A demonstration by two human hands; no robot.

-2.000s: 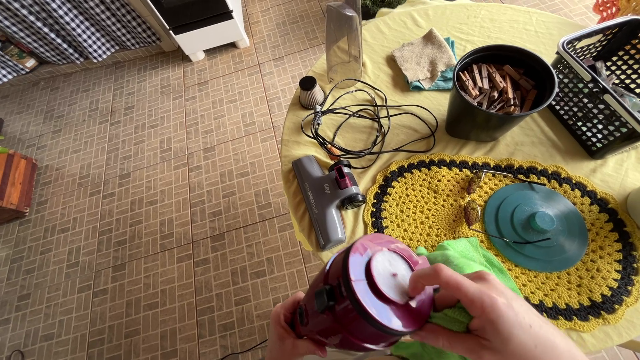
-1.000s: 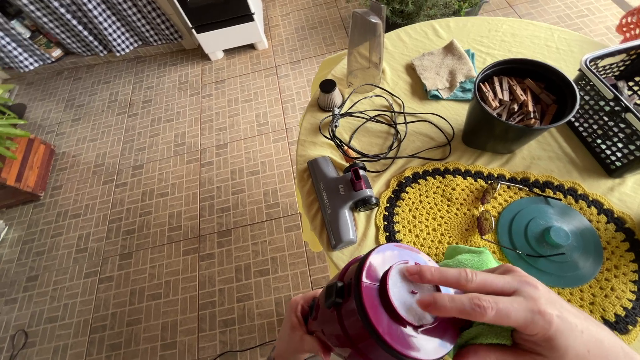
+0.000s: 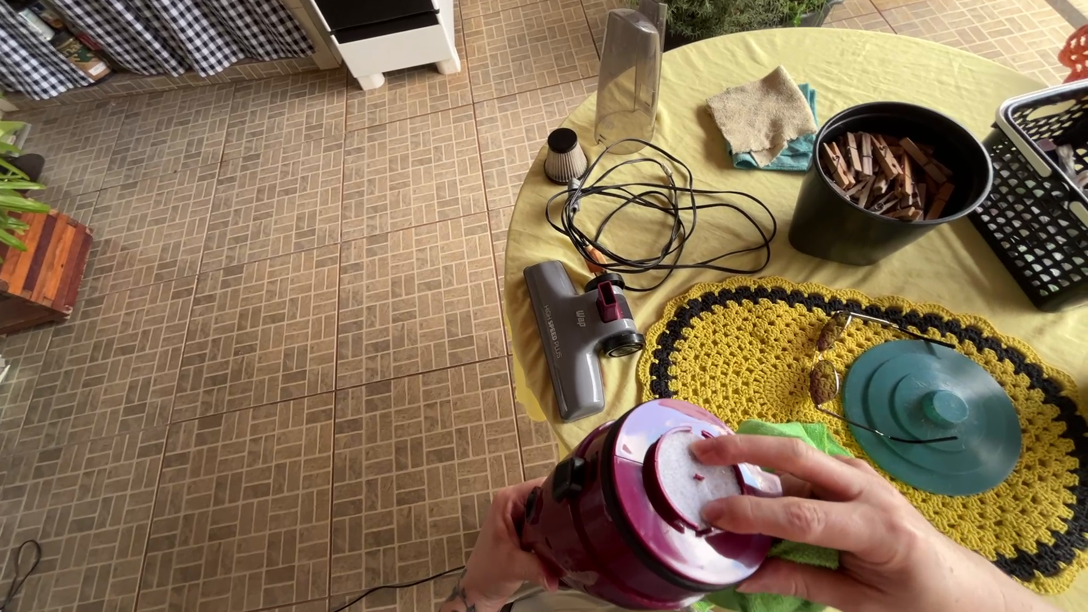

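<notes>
My left hand (image 3: 510, 535) grips the far side of a magenta vacuum cleaner body (image 3: 595, 510), tilted with its round end up. Two fingertips of my right hand (image 3: 816, 510) rest on the white round filter pad (image 3: 693, 476) set in that end; a green cloth (image 3: 799, 438) lies partly hidden under this hand. The grey vacuum floor nozzle (image 3: 565, 340) is on the table edge beyond the body. Farther off are a coiled black cord (image 3: 671, 204), a pleated cone filter (image 3: 564, 157) and a clear plastic container (image 3: 629, 76), upright.
On the yellow tablecloth (image 3: 714, 68) are a black bucket (image 3: 850, 229) of wooden clothespins, folded cloths (image 3: 765, 119) and a black basket (image 3: 1037, 187). A crocheted mat (image 3: 731, 365) holds a teal lid (image 3: 901, 433) and sunglasses (image 3: 824, 382). Tiled floor (image 3: 255, 340) lies left.
My right hand's fingers have spread from the pad's edge to lie across the pad. The vacuum body stays in my left hand. The view has shifted slightly.
</notes>
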